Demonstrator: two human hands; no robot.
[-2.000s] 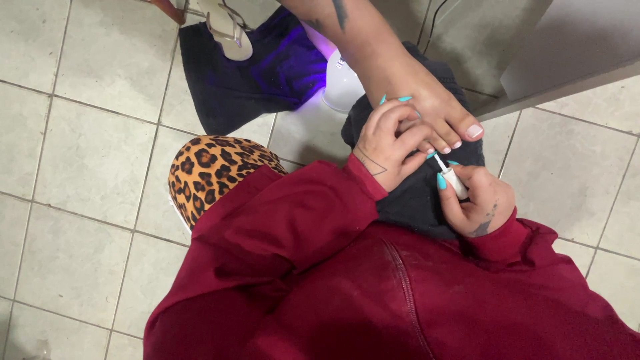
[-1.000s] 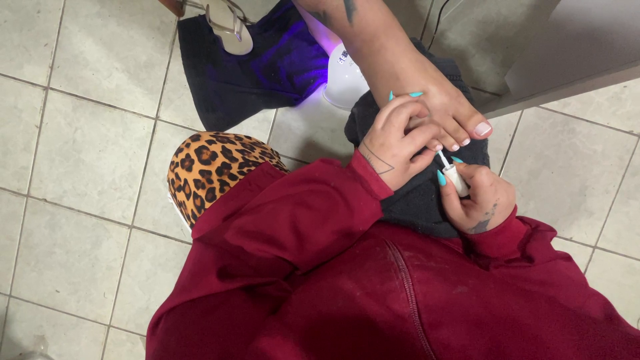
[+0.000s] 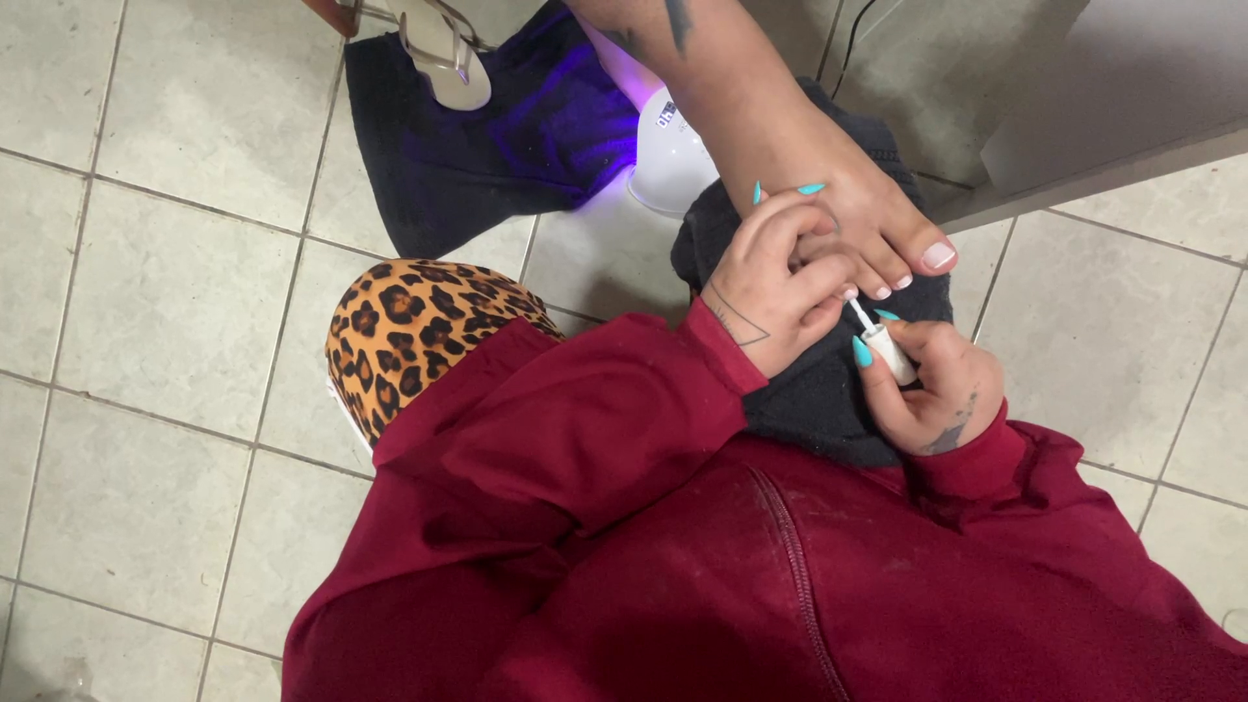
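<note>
My right hand (image 3: 931,380) grips the white cap of a nail polish brush (image 3: 887,353), whose bristle end touches a small toenail of another person's bare foot (image 3: 838,175). With curled fingers, my left hand (image 3: 785,278) holds the toes at the foot's outer side; which toes lie under the fingers is partly hidden. White polish shows on the big toenail (image 3: 938,255) and the toenails beside it. Under the foot lies a dark towel (image 3: 819,414), across my lap.
A white nail lamp (image 3: 673,161) glows purple on the tiled floor, with the person's other foot partly in it. Beside it lies a dark cloth (image 3: 419,185) bearing a pale flip-flop (image 3: 458,78). A grey furniture panel (image 3: 1102,146) stands at right; a leopard-print cushion (image 3: 400,331) is at left.
The brush tip has shifted slightly along the small toes, while both hands keep nearly the same place and hold.
</note>
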